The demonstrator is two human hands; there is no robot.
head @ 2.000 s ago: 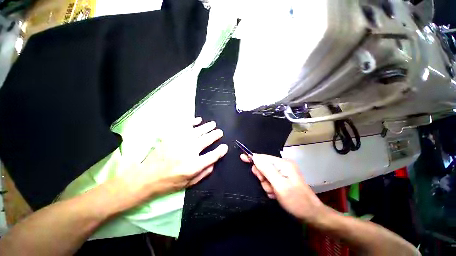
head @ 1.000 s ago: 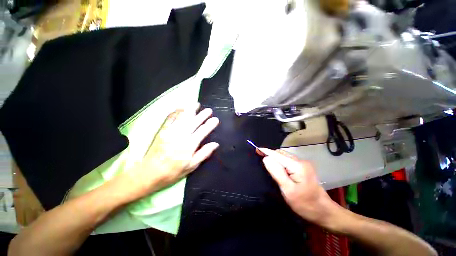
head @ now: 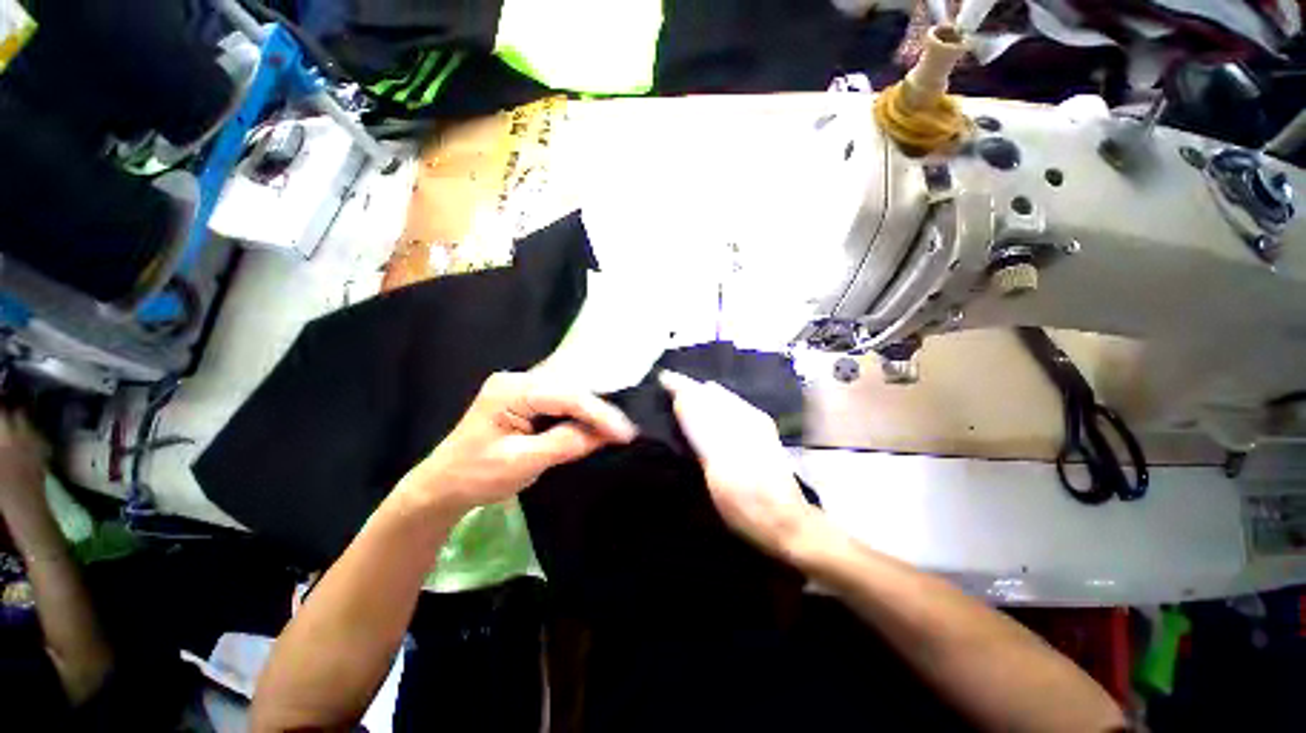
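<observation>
The garment panel point(head: 387, 401) is black knit with a pale green block and lies on the white machine table, its near part hanging at the front edge. My left hand point(head: 530, 430) pinches the black fabric just left of the needle area. My right hand point(head: 723, 437) holds the same black fabric close beside it. Whether the small dark pointed tool is still in my right hand cannot be seen. The sewing machine head point(head: 917, 215) stands behind and right of my hands.
Black shears point(head: 1096, 430) lie under the machine arm at right. A blue-and-white machine with black thread cones point(head: 86, 186) is at left. Another person's arm point(head: 43, 559) shows at the left edge. A cardboard strip with yellow tape point(head: 487, 179) borders the table.
The view has shifted, showing more of the machine and neighbouring table. My left hand went from lying flat to pinching the black fabric. My right hand moved in beside it and took hold too.
</observation>
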